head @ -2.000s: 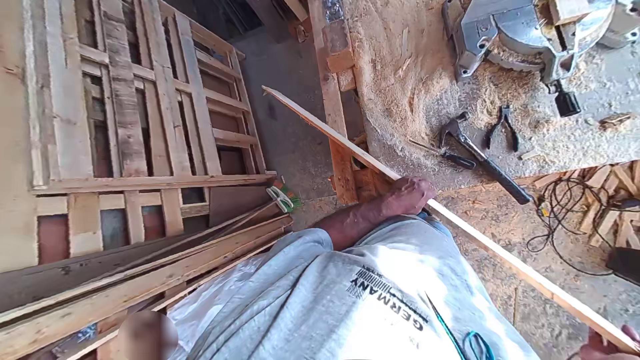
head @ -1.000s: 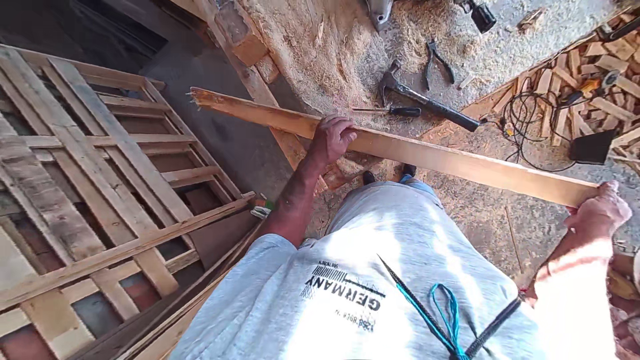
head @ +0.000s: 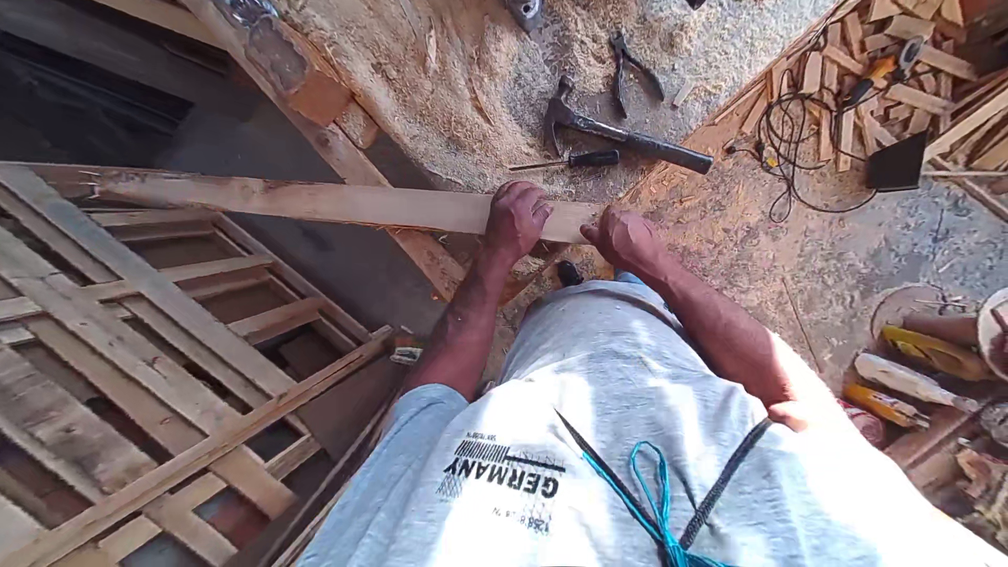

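Observation:
A long wooden board [head: 339,203] extends from the far left to the middle of the head view. My left hand [head: 516,219] is closed over it near its right end, and my right hand [head: 628,239] grips that end just beside. Beyond the hands, on the sawdust-covered workbench [head: 441,102], lie a claw hammer [head: 622,135] with a dark handle, a screwdriver [head: 592,159] with a black handle, and a pair of pincers or pliers [head: 630,71] with its handles apart.
Wooden pallets or slatted frames [head: 197,378] stand at the left. Wood offcuts [head: 850,87] are heaped at the upper right, near a tangled black cable [head: 795,150] and a power tool with orange parts [head: 880,71]. Several hand tools [head: 929,354] lie at the lower right.
My right hand has come in from the far right to beside my left hand. The board has shifted left, its far end now over the pallets. The view has turned and moved.

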